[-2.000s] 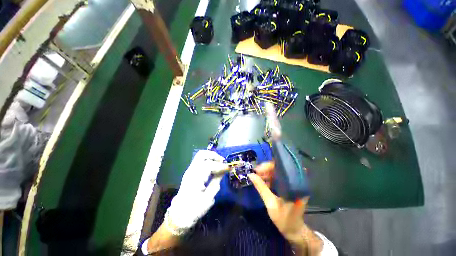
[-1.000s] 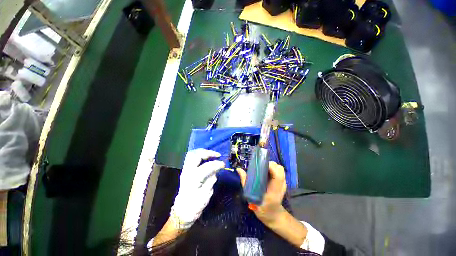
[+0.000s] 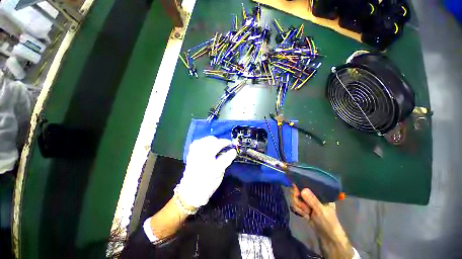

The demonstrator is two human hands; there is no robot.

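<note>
A black squarish housing [image 3: 257,135] with shiny metal parts inside lies open side up on a blue cloth [image 3: 202,130] at the bench's near edge. My left hand [image 3: 205,169], in a white glove, has its fingertips together at the housing's left side; whether they pinch a wire or the housing is unclear. My bare right hand [image 3: 316,207] is closed on the blue-grey handle of a soldering iron [image 3: 311,181]. The iron's silvery barrel points left, its tip inside the housing near my left fingertips. Pliers [image 3: 280,124] lie on the cloth's right part.
A loose pile of wired components [image 3: 253,50] lies beyond the cloth. A round black fan [image 3: 362,98] stands right, with small metal items beside it. Black housings [image 3: 372,20] stand on cardboard [image 3: 304,13] at the back. A conveyor [image 3: 119,101] carrying a black housing [image 3: 66,141] runs left.
The iron has swung from pointing away over the housing to pointing left into it, its handle now lower right. My left fingers have closed at the housing's side. The view has shifted slightly.
</note>
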